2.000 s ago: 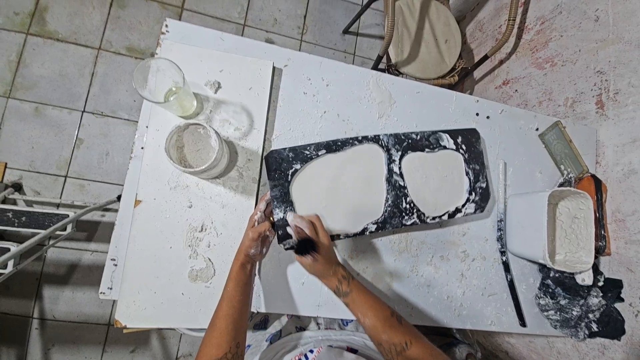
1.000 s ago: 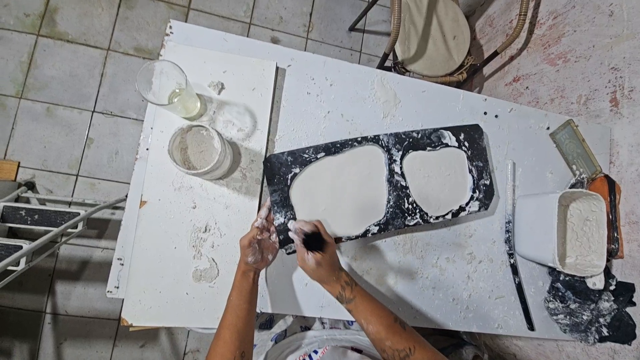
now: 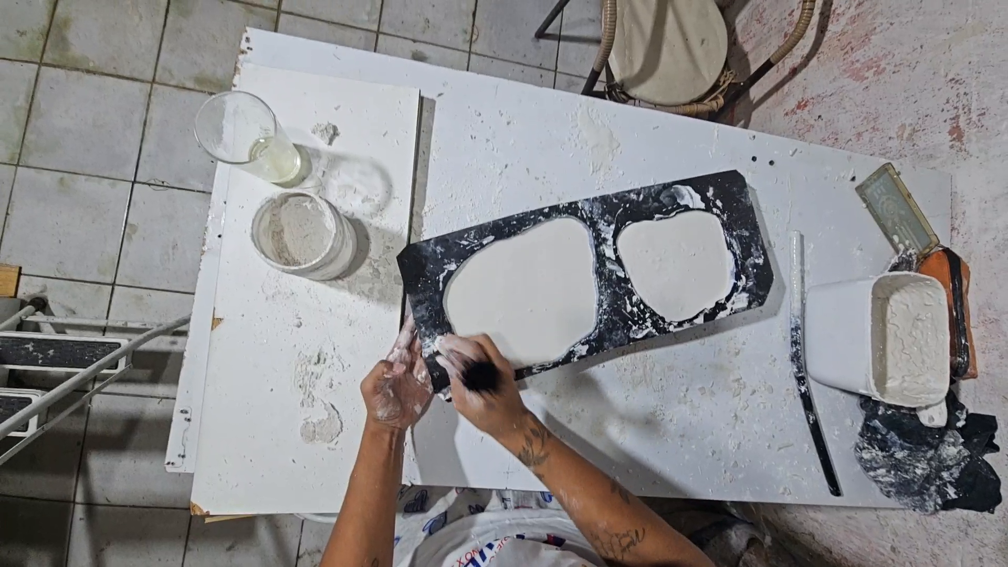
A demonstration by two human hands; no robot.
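Observation:
A flat black mould (image 3: 609, 260) with chamfered corners lies at a slant on the white table. Smooth white plaster-like material fills its large rounded cavity (image 3: 528, 291) and its smaller one (image 3: 677, 264); white smears mark the black surface. My left hand (image 3: 400, 386), powdered white, touches the mould's left end with its palm turned up. My right hand (image 3: 482, 382) is closed around a black crumpled or bristly thing (image 3: 481, 377), too unclear to name, at the mould's lower left corner. Part of that thing is hidden by my fingers.
A glass of pale liquid (image 3: 276, 157) and a jar of greyish powder (image 3: 303, 235) stand at left on a white board (image 3: 260, 441). At right are a black strip (image 3: 811, 394), a white tub (image 3: 839, 339), an orange-and-black object (image 3: 957, 307) and a black plastic bag (image 3: 913, 457). A chair (image 3: 669, 47) stands behind.

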